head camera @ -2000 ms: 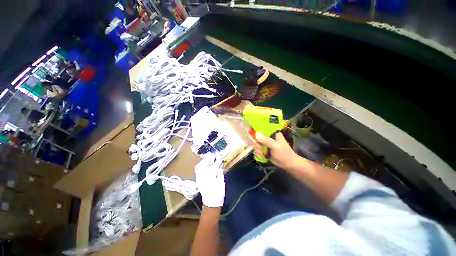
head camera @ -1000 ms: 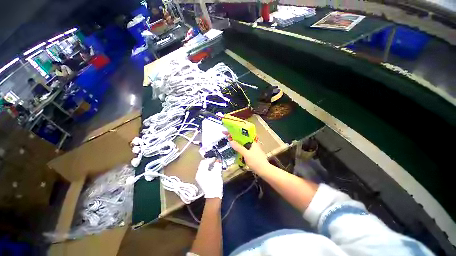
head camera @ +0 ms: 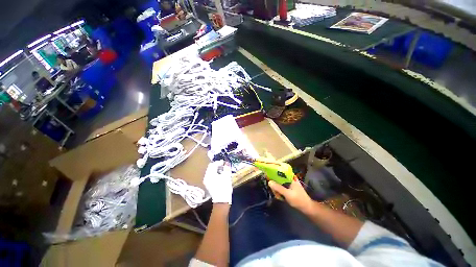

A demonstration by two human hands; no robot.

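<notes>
My left hand (head camera: 218, 182), in a white glove, holds the near end of a white plastic housing (head camera: 224, 131) above the tan work tray (head camera: 271, 136). Dark wires (head camera: 227, 150) show at the housing's near end by my fingers. My bare right hand (head camera: 293, 192) grips a lime-green hot glue gun (head camera: 276, 171). The gun points left, its dark nozzle at the wires beside my left fingertips. Whether the nozzle touches them is too blurred to tell.
White coiled power cords (head camera: 180, 114) are heaped at left and behind. A dark red small-parts box (head camera: 250, 119) stands behind the tray. A dark tape roll or holder (head camera: 286, 98) lies right of it. An open carton (head camera: 78, 169) is at far left. The green conveyor belt (head camera: 334, 99) runs at right.
The glue gun first moved left over the housing, then back right and nearer to me, now pointing left at the wires. My left hand stays on the housing. The view has shifted.
</notes>
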